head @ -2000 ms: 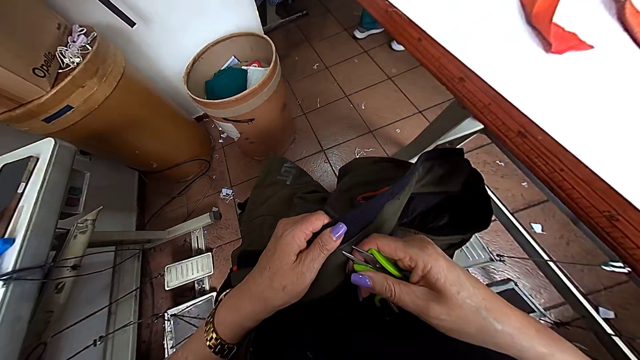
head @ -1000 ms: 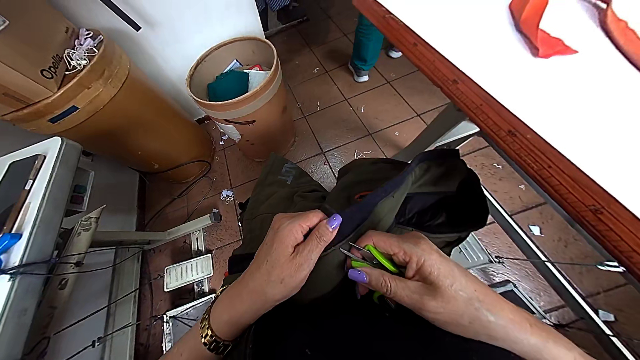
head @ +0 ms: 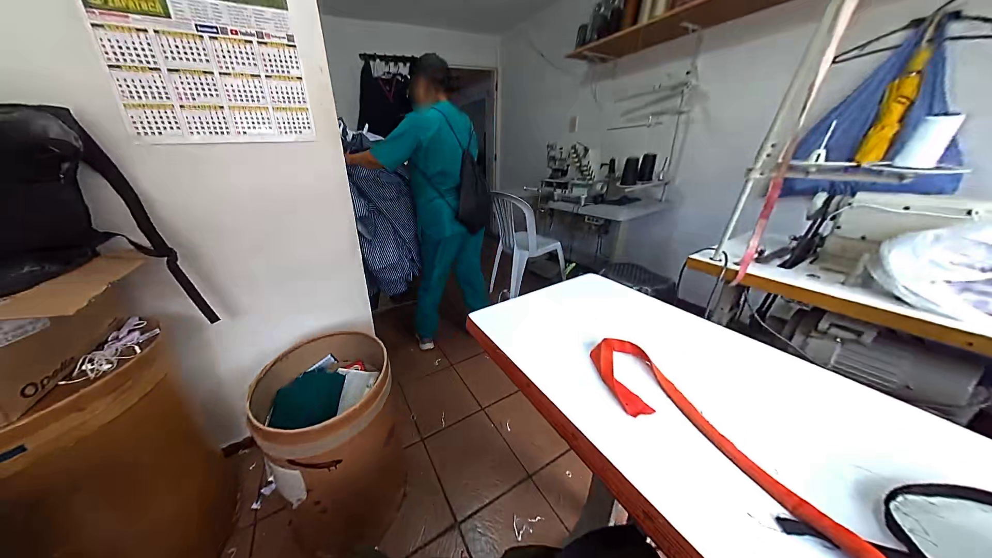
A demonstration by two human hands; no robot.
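Note:
Neither of my hands shows in the head view. A bit of dark cloth (head: 577, 542) appears at the bottom edge, beside the white table (head: 535, 318) with its red-brown edge. Along the tabletop lies a red fabric strip (head: 717, 438), folded over at its far end. A black cord or band (head: 934, 490) curves at the table's lower right. The garment and the green-handled snips seen before are out of view, apart from that dark cloth, which may be part of the garment.
Left stand a round bin (head: 341, 457) with fabric scraps and a larger drum (head: 101, 473) bearing a cardboard box (head: 39, 372). A person in teal (head: 446, 178) stands by hanging checked cloth (head: 384, 225). Sewing machines (head: 891, 225) and a white chair (head: 523, 232) are beyond the table.
The view has swung up sharply toward the room. Both hands, the green-handled snips and most of the dark garment have left the frame. The person in teal now shows almost whole.

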